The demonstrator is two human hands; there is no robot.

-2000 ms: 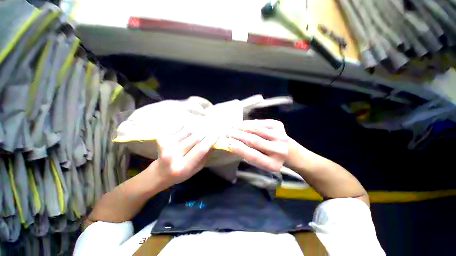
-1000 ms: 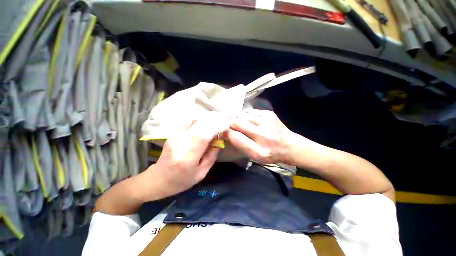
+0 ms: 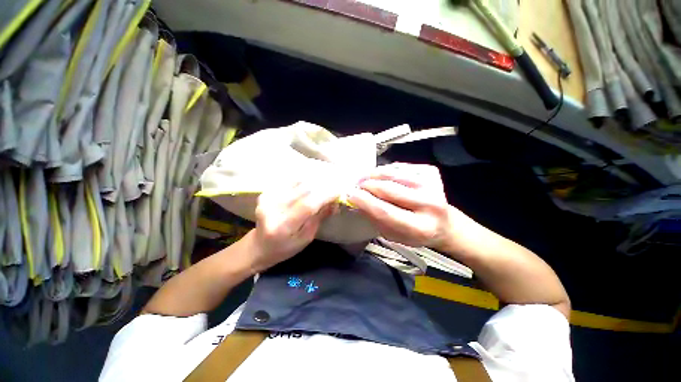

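A beige tote bag (image 3: 257, 168) lies in front of my apron, its handles sticking out to the upper right and lower right. A thin yellow edge binding (image 3: 231, 194) runs along its left part toward my fingers. My left hand (image 3: 293, 220) grips the bag cloth from the left. My right hand (image 3: 407, 203) pinches the bag from the right, its fingertips close to the left ones. A small yellow binding end (image 3: 344, 201) shows between the fingertips. The cloth under the fingers is overexposed and partly hidden.
Stacked grey bags with yellow lines (image 3: 112, 149) fill the left side. The bench edge (image 3: 358, 52) crosses the top, with red strips (image 3: 467, 46), a hammer (image 3: 515, 52) and a small dark tool (image 3: 551, 54). Folded bag pieces (image 3: 623, 67) lie at the upper right.
The yellow binding end stuck out below my left fingertips one second ago; now only a little shows between both hands' fingertips. My right hand has turned slightly. The view has shifted.
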